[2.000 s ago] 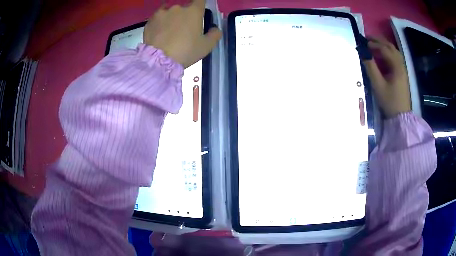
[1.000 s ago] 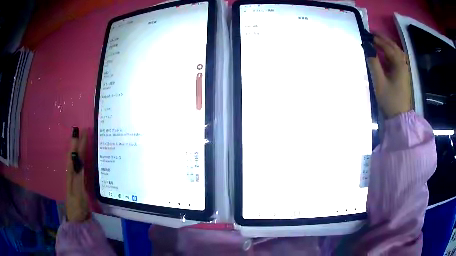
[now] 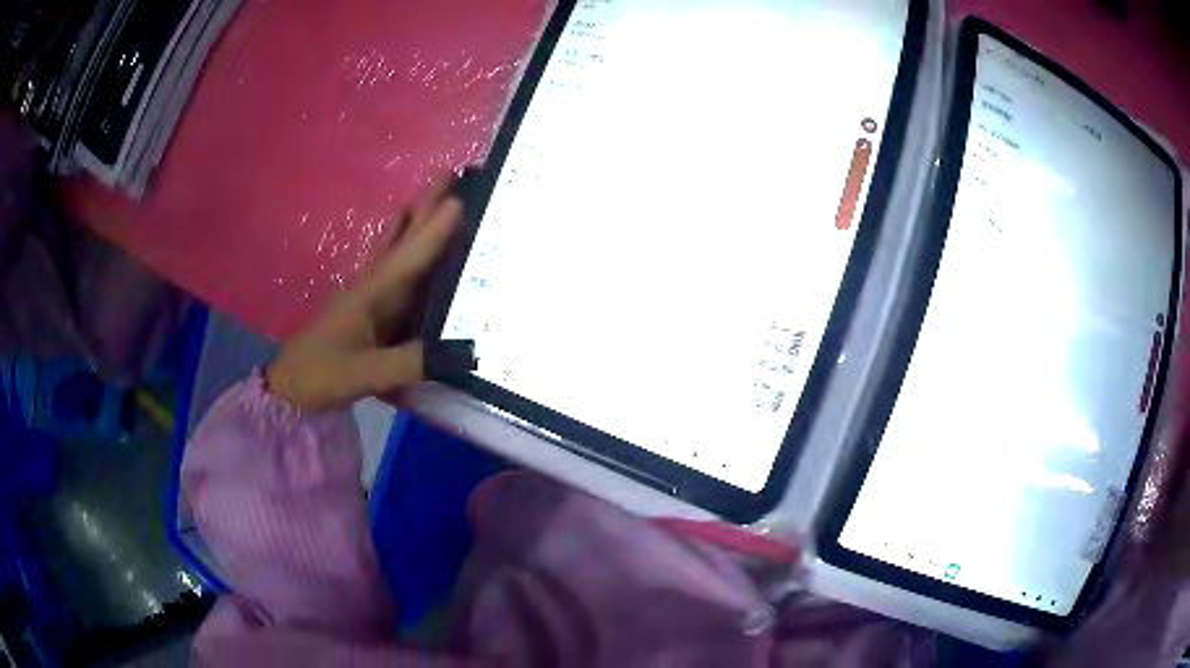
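Note:
Two large tablets with black borders and lit white screens lie side by side, tilted in the view. My left hand (image 3: 372,307) is at the lower left corner of the left tablet (image 3: 679,209). Its black-capped thumb lies over the corner and another black-capped fingertip is at the left edge; the undersides of the fingers are hidden. The right tablet (image 3: 1018,339) shows a few lines of text at its top. Each screen has a reddish bar near its right side. My right hand is not visible; only a blurred pink sleeve shows at the lower right.
Dark slabs with white sheets between them (image 3: 157,98) stand at the upper left of the pink-red mat (image 3: 339,118). A blue-rimmed bin (image 3: 183,483) is below the bench edge at left. Another person's sleeve (image 3: 118,300) shows at the far left.
The view has swung left, so both tablets appear further right and tilted. My left hand has moved from beside the left tablet onto its lower left corner. My right hand has left the visible area.

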